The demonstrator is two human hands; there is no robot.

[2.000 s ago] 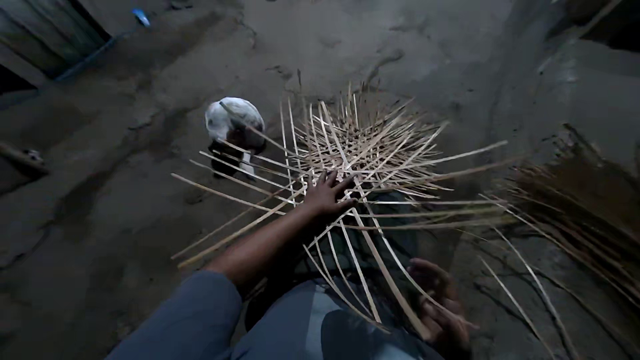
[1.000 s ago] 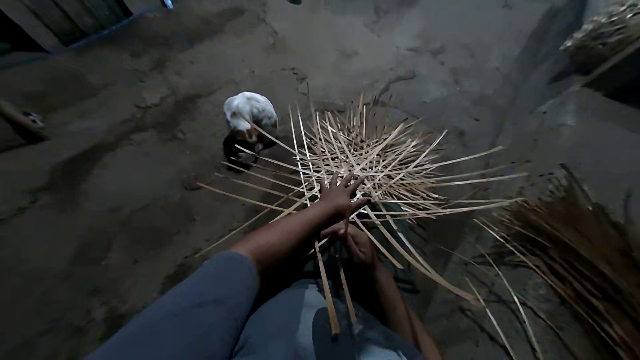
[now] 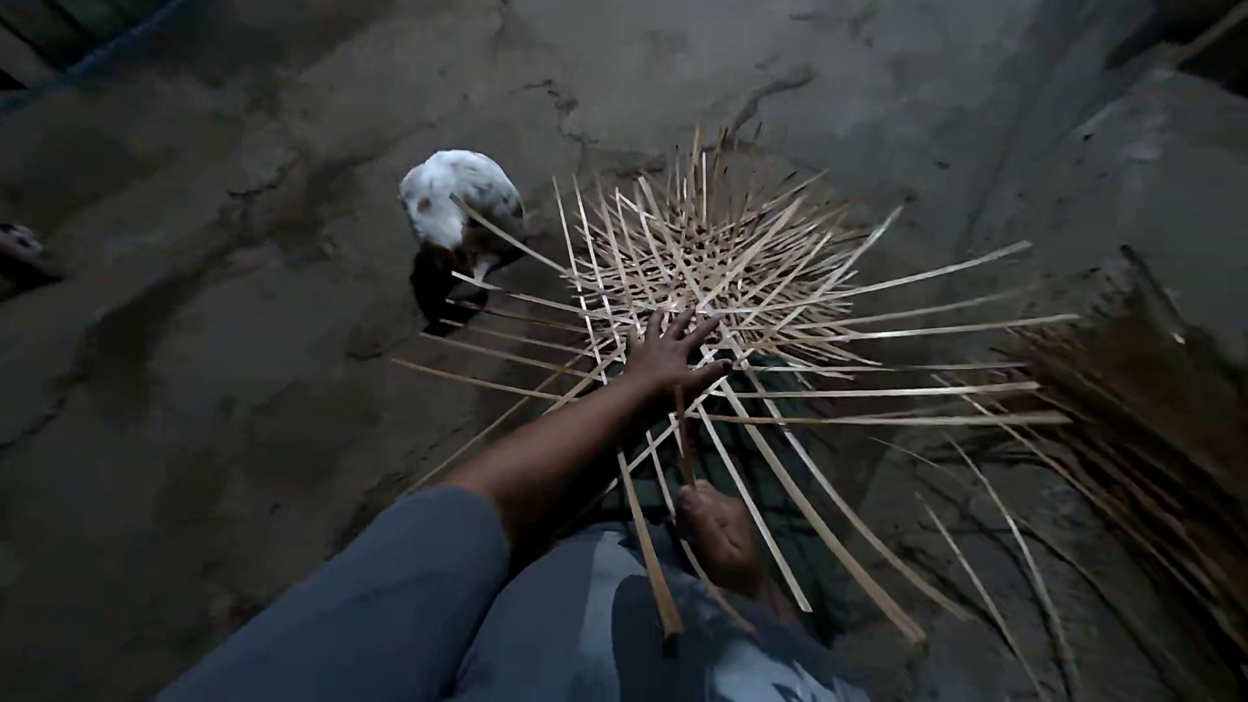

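Observation:
Pale split strips, likely bamboo, cross in an open weave [image 3: 717, 283] in front of me, their loose ends fanning out on all sides. My left hand [image 3: 671, 359] lies palm down on the near part of the weave, fingers spread. Below it, my right hand [image 3: 720, 531] is closed on a narrow brown strip [image 3: 684, 439] that points up toward the left hand. Several long strip ends run toward my lap, beside and past the right hand. Whether the brown strip is part of the weave I cannot tell.
A white and dark animal [image 3: 460, 200] is on the concrete floor [image 3: 244, 390], close to the left strip ends. A heap of long brown strips [image 3: 1150, 458] lies at the right, with loose thin strips [image 3: 1004, 546] near it. Part of another object [image 3: 19, 255] shows at the far left.
My right hand, apart from the weave and with fingers spread two seconds ago, moved in beside the left hand, then back toward my lap, now gripping a strip. The left hand stays on the weave.

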